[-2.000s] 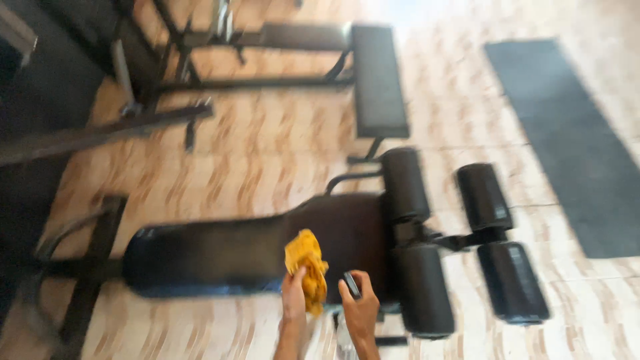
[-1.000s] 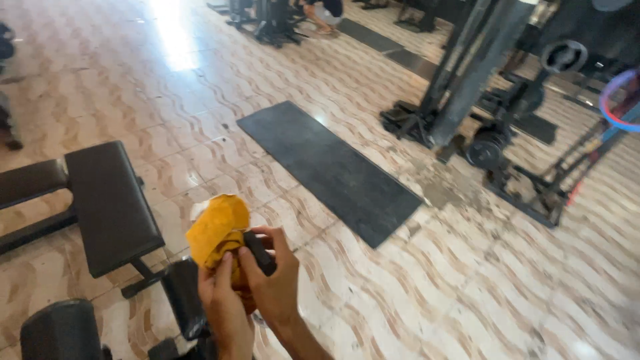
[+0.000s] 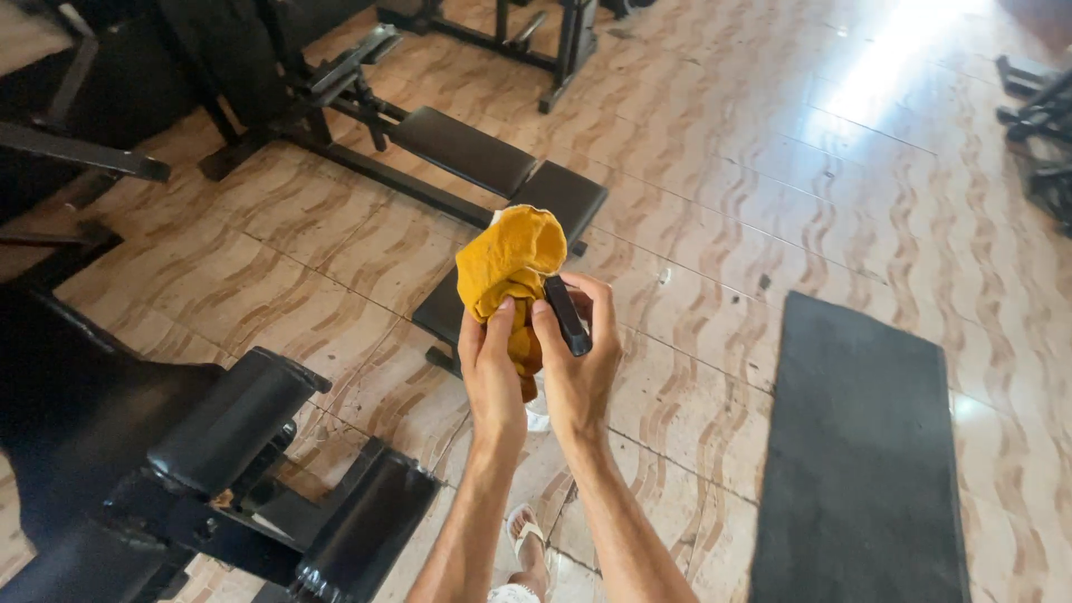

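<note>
A crumpled yellow cloth (image 3: pixel 512 260) is bunched between my two hands, in the middle of the head view. My left hand (image 3: pixel 494 368) grips its lower left side, thumb on top. My right hand (image 3: pixel 582 360) pinches the cloth's lower right edge with the thumb and also holds a small black object (image 3: pixel 568 316), perhaps the trigger head of a spray bottle. Part of something clear or whitish (image 3: pixel 538 406) shows below it between my wrists; the rest is hidden by my right hand.
Beyond my hands stands a black padded bench (image 3: pixel 465 149) on a metal frame. A machine with black roller pads (image 3: pixel 239 419) is at lower left. A dark mat (image 3: pixel 858 461) lies on the tiled floor at right. My sandalled foot (image 3: pixel 526 532) shows below.
The view has swung widely, first toward the mat and then back toward the bench. My hands, apart two seconds ago, are now together at the yellow cloth.
</note>
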